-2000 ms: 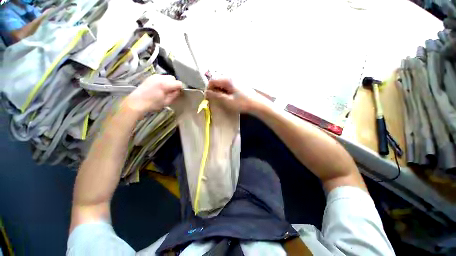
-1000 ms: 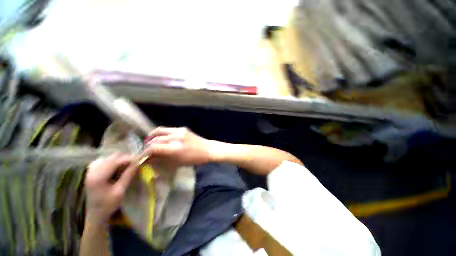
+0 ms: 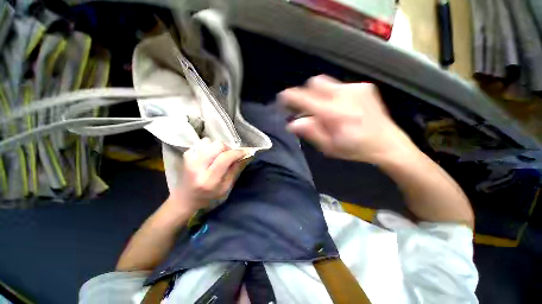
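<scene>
The beige bag body (image 3: 172,122) is on my lap at left of centre, its opening facing up. A zipper (image 3: 217,107) with metallic teeth runs along the opening. Long thin handles (image 3: 107,123) reach out to the left and a loop rises at the top. My left hand (image 3: 208,172) grips the near edge of the bag. My right hand (image 3: 333,116) is raised to the right of the bag, apart from it, blurred, fingers partly bent; I see nothing in it.
Stacked bags with yellow edges (image 3: 56,119) hang at left. The table edge (image 3: 356,50) crosses the top right, with a red strip (image 3: 350,18) on it. The black hammer grip (image 3: 444,35) lies near folded beige pieces (image 3: 496,38). A dark apron (image 3: 261,208) covers my lap.
My right hand has let go of the bag and moved off to the right. The bag has turned so its opening and zipper show. My left hand still holds its edge.
</scene>
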